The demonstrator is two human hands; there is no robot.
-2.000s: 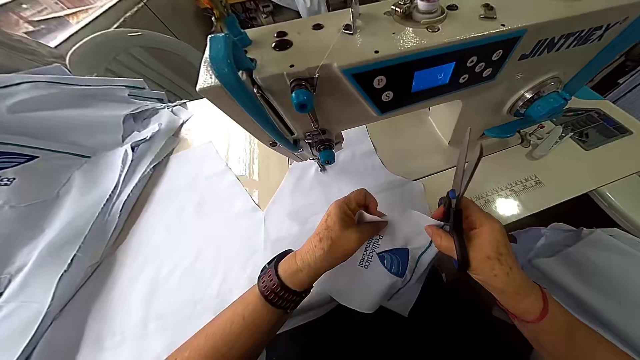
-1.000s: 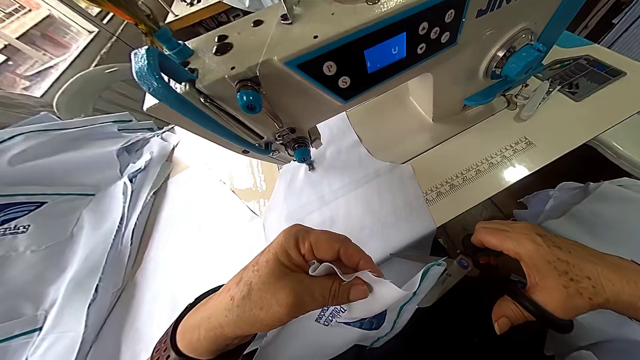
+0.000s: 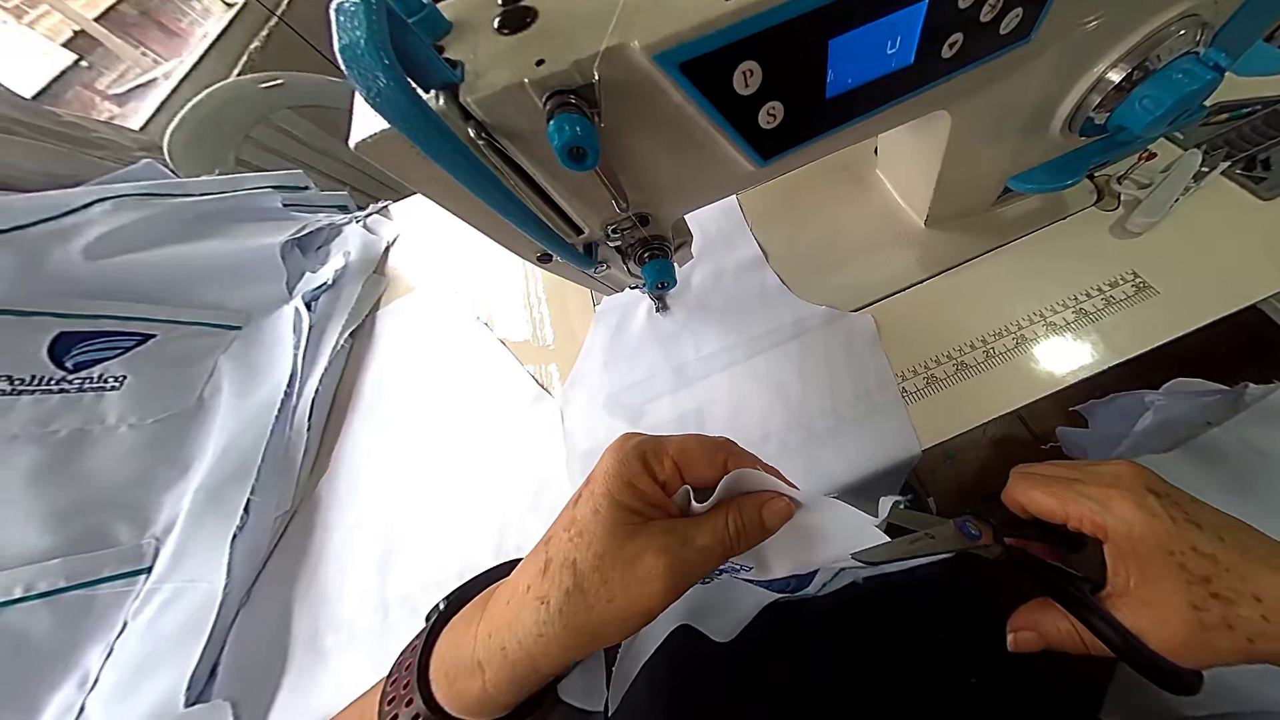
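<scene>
Between its thumb and fingers, my left hand (image 3: 650, 540) pinches a folded piece of white fabric (image 3: 825, 535) with an embroidered emblem partly hidden below. My right hand (image 3: 1150, 560) grips black-handled scissors (image 3: 935, 540), their blades apart around the fabric's right edge. Beyond both hands, a larger white fabric panel (image 3: 740, 370) lies under the needle area of a sewing machine (image 3: 640, 90). The needle and presser foot are small and only partly visible.
Stacked light fabric pieces (image 3: 130, 430) with dark green trim and emblems lie at left. More white cloth (image 3: 400, 500) spreads beside them. A printed ruler scale (image 3: 1030, 335) runs along the machine table. Light fabric (image 3: 1210, 440) lies at far right, and a white chair (image 3: 230, 110) stands behind.
The scissors, upright and away from the cloth two seconds ago, now point left with their blades at its edge. My left hand still pinches the fabric. The view has moved closer to the machine.
</scene>
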